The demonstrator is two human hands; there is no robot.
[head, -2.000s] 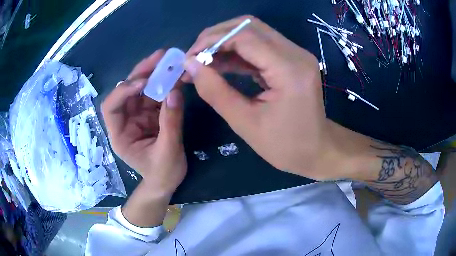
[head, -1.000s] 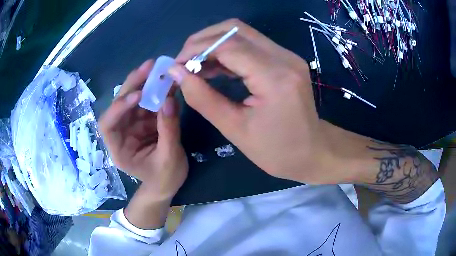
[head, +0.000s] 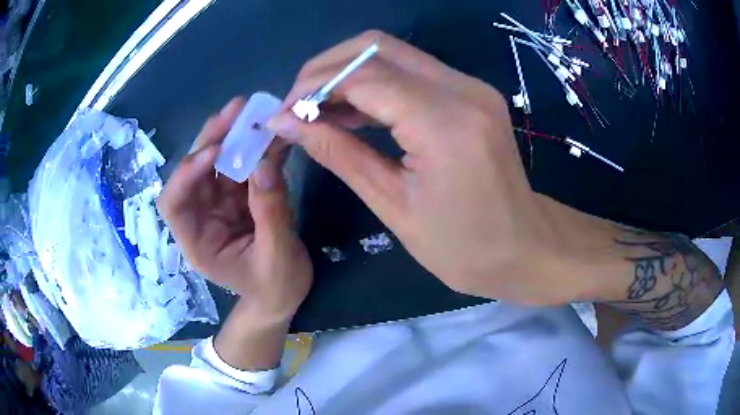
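A translucent milky-white plastic housing (head: 247, 139) with a small dark hole near its upper end is held tilted between the thumb and fingers of my left hand (head: 235, 211). My right hand (head: 430, 154) pinches a wire lead assembly with its white connector (head: 307, 109) and a straight white sleeve (head: 349, 71) pointing up right. The right fingertips are at the housing's upper right edge, near the hole. The wires between the fingertips are hidden or too small to tell.
A clear bag of white housings (head: 97, 235) lies at the left. A tangled pile of wire leads (head: 629, 32) is at the upper right, with several loose leads (head: 558, 61) beside it. Small shiny pieces (head: 376, 242) lie near the table's front edge.
Both hands, the housing and the lead have shifted slightly left and down in the picture since two seconds ago. The grips look the same.
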